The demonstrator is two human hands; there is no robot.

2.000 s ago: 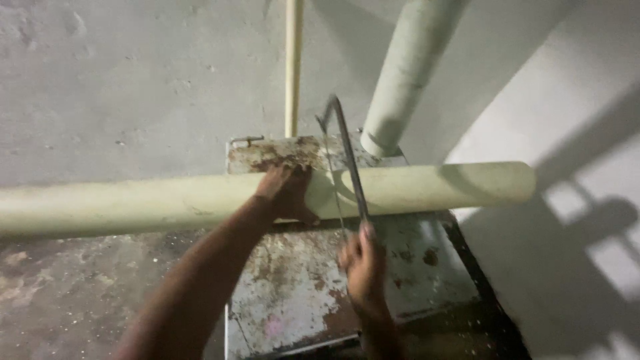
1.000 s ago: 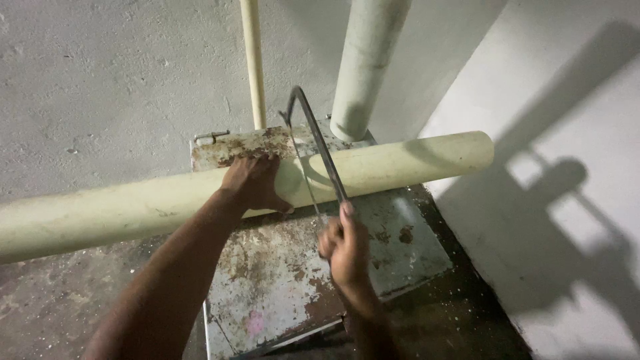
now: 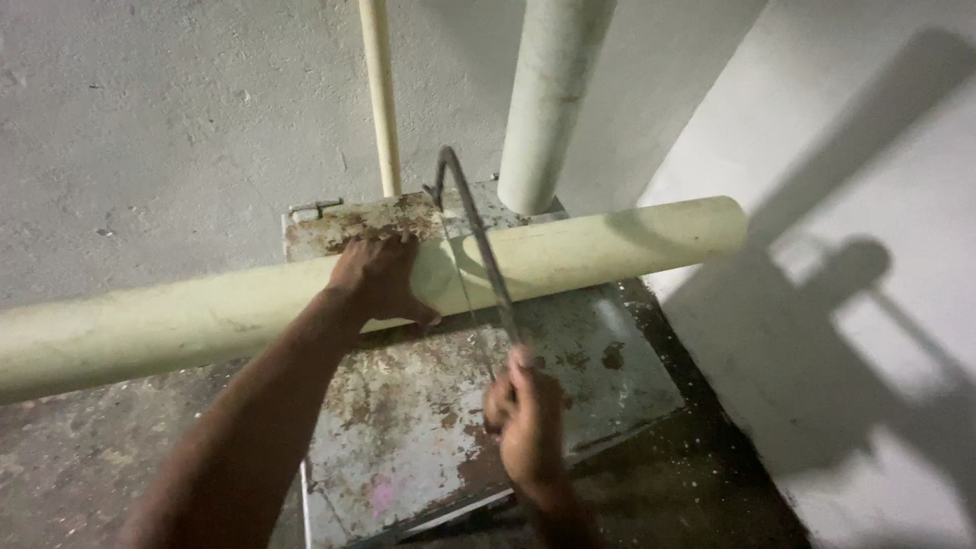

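Observation:
A thick cream plastic pipe (image 3: 191, 309) lies across a rusty, paint-worn metal box (image 3: 412, 427), its right end sticking out past the box. My left hand (image 3: 381, 278) grips the pipe from above, thumb at its near side and fingers over its far side. Just right of it, a hacksaw (image 3: 480, 236) crosses the pipe with its thin blade against the pipe wall. My right hand (image 3: 526, 415) is closed around the saw's handle, on the near side of the pipe. How deep the blade sits cannot be told.
Behind the pipe, a thin cream pipe (image 3: 380, 99) and a wide grey-white pipe (image 3: 557, 107) stand upright near the rough wall (image 3: 191, 114). A metal latch (image 3: 316, 210) is at the box's back left. A white wall (image 3: 808, 366) with shadows rises at right.
The right hand and hacksaw have shifted slightly along the sawing line, while the left hand stays on the pipe. The view has shifted since the oldest frame.

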